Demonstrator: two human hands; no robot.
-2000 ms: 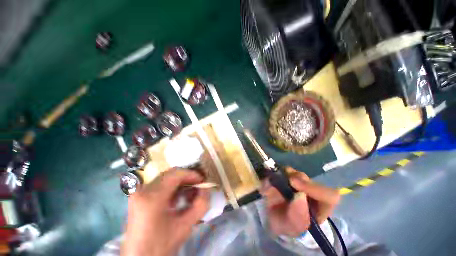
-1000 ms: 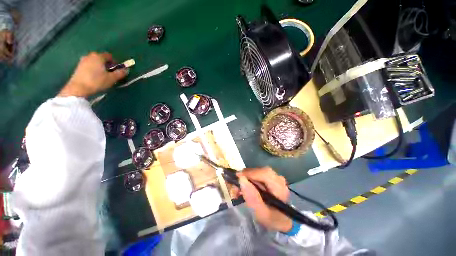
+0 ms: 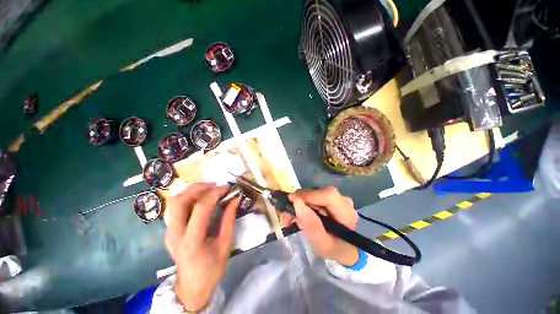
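Observation:
My right hand [image 3: 325, 221] is shut on the black-handled soldering iron [image 3: 350, 236]. Its bare metal barrel points left, with the tip close to my left fingertips. My left hand [image 3: 202, 236] is closed at the fingertips on a slim silvery item [image 3: 229, 197], too small to name. A dark round housing [image 3: 244, 202] sits under and beside my left fingers, partly hidden. Both hands are over the taped wooden fixture [image 3: 283, 160]. A white pad [image 3: 224, 167] shows behind my left hand and another [image 3: 252, 232] in front of the housing.
Several round housings [image 3: 181, 111] stand left of and behind the fixture; one with a yellow-white label [image 3: 239, 98] is by the tape. The tip-cleaning tub [image 3: 359, 142], fume fan [image 3: 328, 55] and soldering station [image 3: 451, 80] are at right. A thin strand [image 3: 116, 202] runs across the mat.
My left hand has come back from the far left of the mat to the fixture; the tan-ended tool no longer shows. A housing now shows there. The iron remains in my right hand.

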